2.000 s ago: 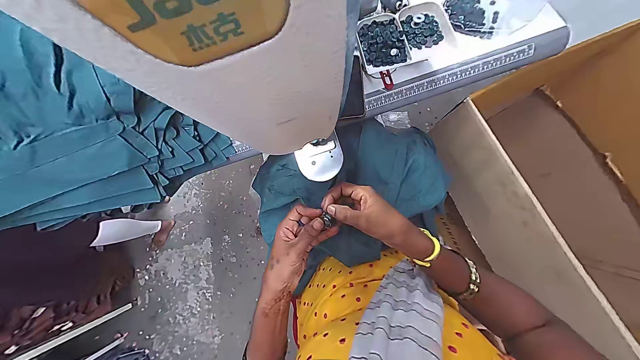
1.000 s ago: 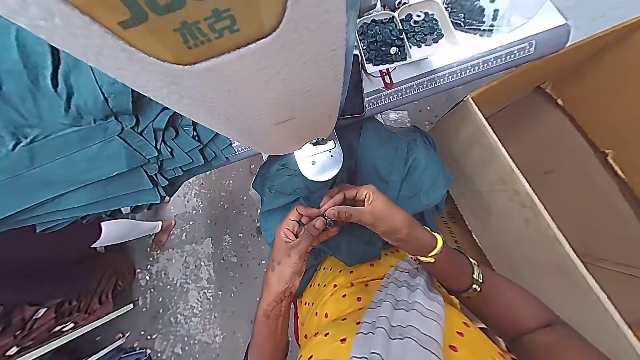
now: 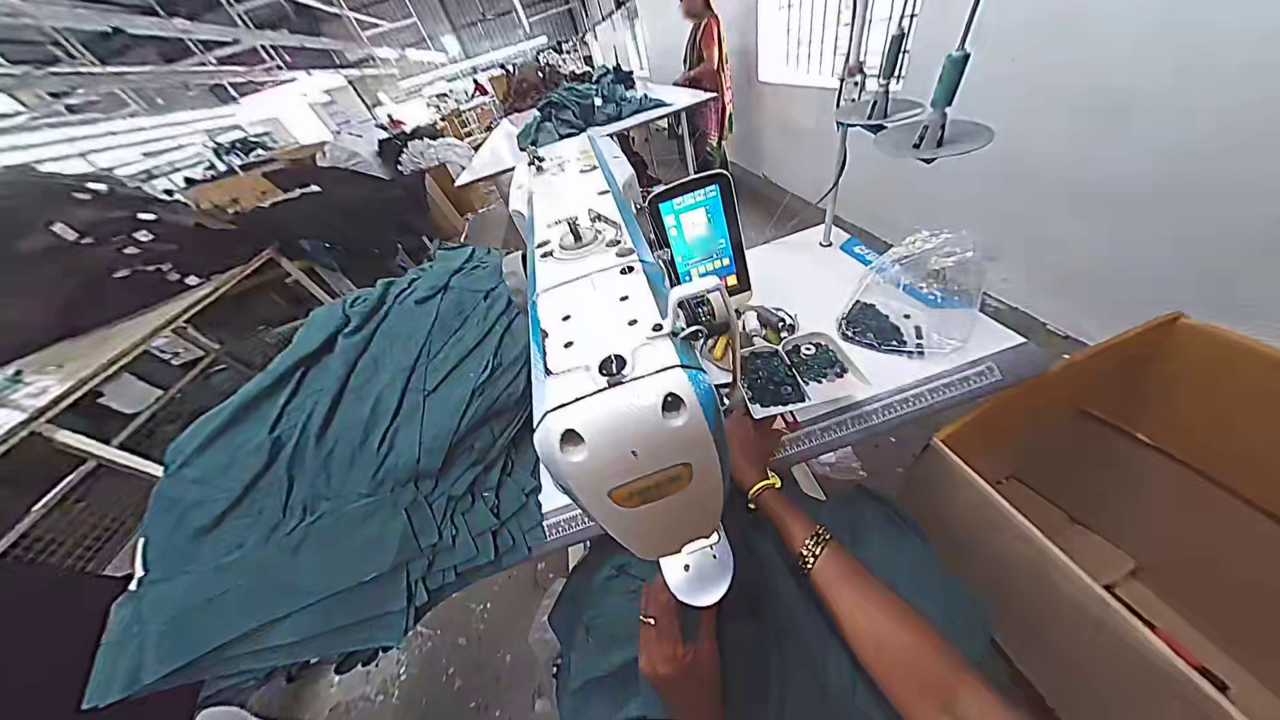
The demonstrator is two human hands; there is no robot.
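A white sewing machine (image 3: 630, 430) stands in the middle of the view. My left hand (image 3: 680, 645) is at the teal garment (image 3: 770, 620) just under the machine's front end; its fingertips are partly hidden, so I cannot tell whether they grip the cloth. My right hand (image 3: 750, 445), at the end of a reaching arm with a yellow bangle, is at the table edge beside the machine head, close to a white tray of dark buttons (image 3: 772, 380). Its fingers are partly hidden. A second tray of buttons (image 3: 818, 362) sits alongside.
A pile of teal garments (image 3: 350, 470) lies left of the machine. Right of it are a lit control screen (image 3: 700, 235), a clear plastic bag (image 3: 925, 290) with dark buttons and thread stands (image 3: 935, 135). A large cardboard box (image 3: 1080, 560) is at the right. A person (image 3: 708, 80) stands far back.
The view has swung up. My hands, together over the garment before, are now apart: the right is at the table edge by the button trays, the left under the machine's front end.
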